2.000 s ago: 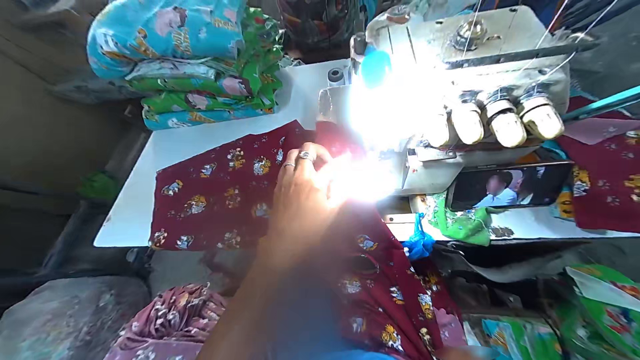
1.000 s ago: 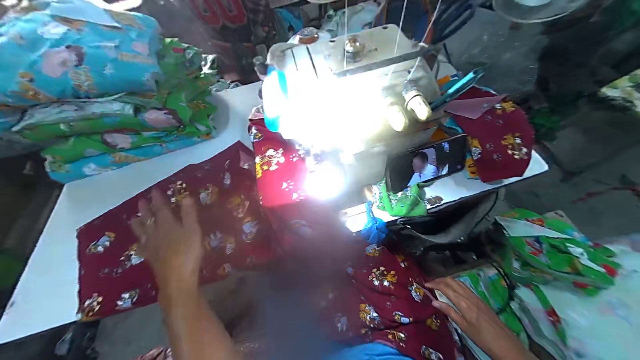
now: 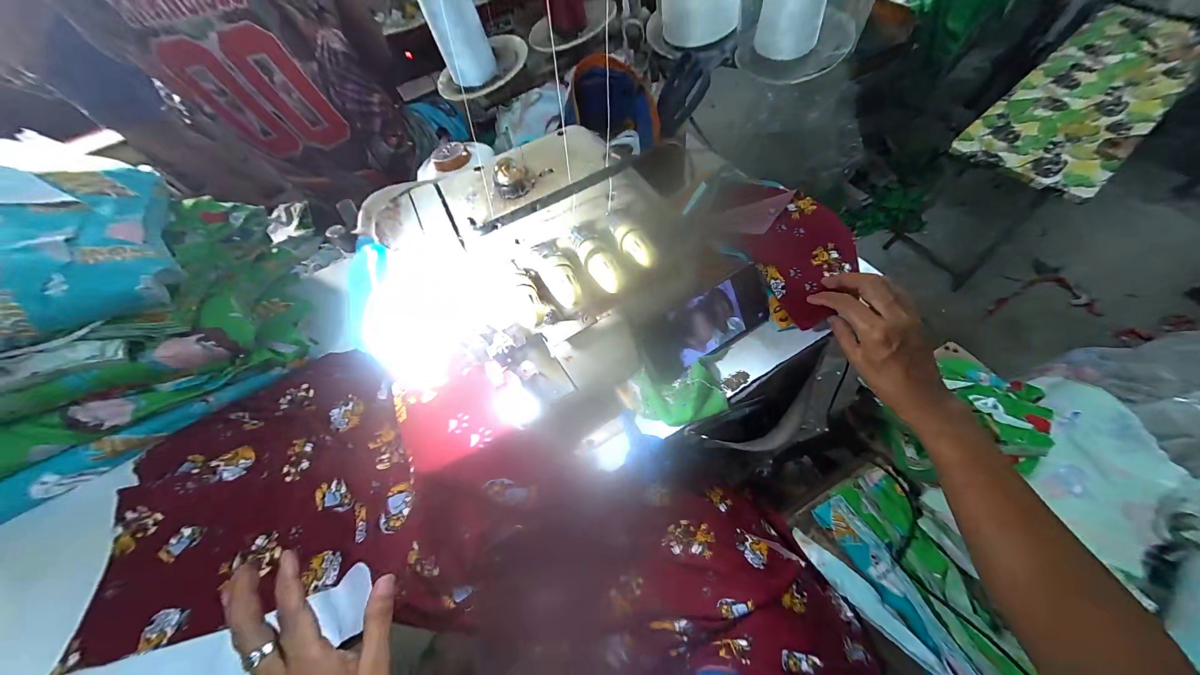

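My left hand (image 3: 305,619), with a ring on one finger, rests fingers apart at the lower edge of the maroon printed fabric (image 3: 234,478) on the white table. My right hand (image 3: 877,328) reaches to the right end of the sewing machine table, its fingertips at the edge of a smaller maroon printed piece (image 3: 816,248). The fabric runs under the glare by the needle area of the sewing machine (image 3: 553,178) and hangs down in front (image 3: 694,553). Bright lamp glare hides the needle and presser foot.
A phone (image 3: 708,319) with a lit screen leans by the machine, beside a green scrap (image 3: 684,394). Folded blue and green printed cloth (image 3: 84,253) is stacked at left. Thread cones (image 3: 459,42) stand behind. A person (image 3: 253,84) is at upper left. More cloth (image 3: 881,553) lies lower right.
My right hand has moved up from the hanging maroon fabric to the smaller maroon piece at the table's right end. My left hand now lies at the fabric's lower edge. The view has shifted.
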